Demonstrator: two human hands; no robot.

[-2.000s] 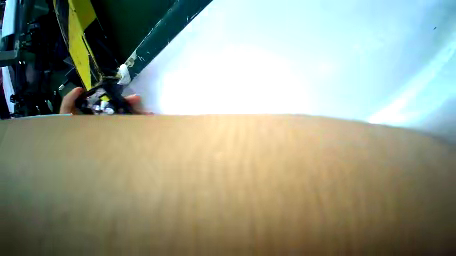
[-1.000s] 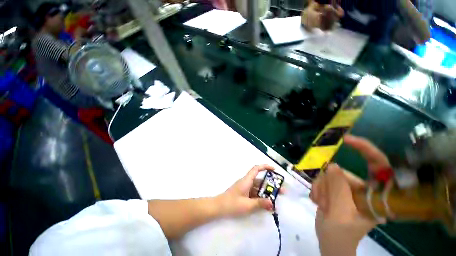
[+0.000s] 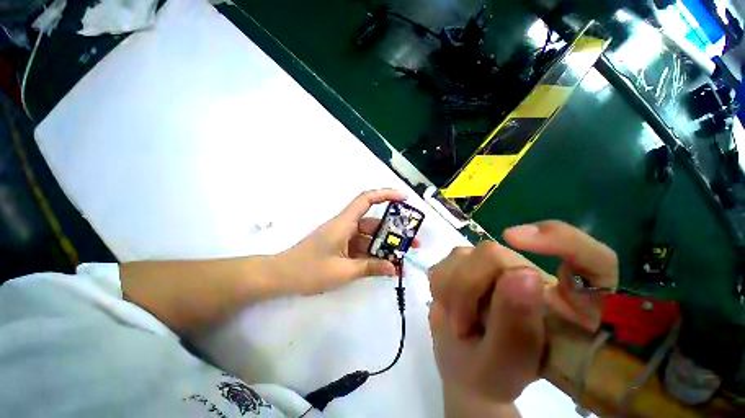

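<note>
My left hand point(image 3: 335, 249) holds a small power adapter board point(image 3: 397, 231) in a black housing, its open side up, over the white work sheet point(image 3: 188, 139). A yellow block shows on the board. Its black output cord point(image 3: 403, 326) hangs down toward my white sleeve and ends in a thicker black part. My right hand point(image 3: 510, 302) is wrapped around the amber-brown glue gun point(image 3: 604, 375), just right of the board. A red lever part point(image 3: 640, 317) sits beside my right fingers. A thin pale tip seems to point from my right hand toward the board.
A yellow and black striped divider bar point(image 3: 523, 126) lies across the green conveyor point(image 3: 327, 49). Dark adapters and cords point(image 3: 457, 65) lie behind it, and another open adapter point(image 3: 656, 257) lies at the right. Crumpled white tissue point(image 3: 118, 15) is at the top left.
The view has tilted down and closer; the fan and other people have left the picture. My right hand and the glue gun have come closer to the board, which stays in my left hand.
</note>
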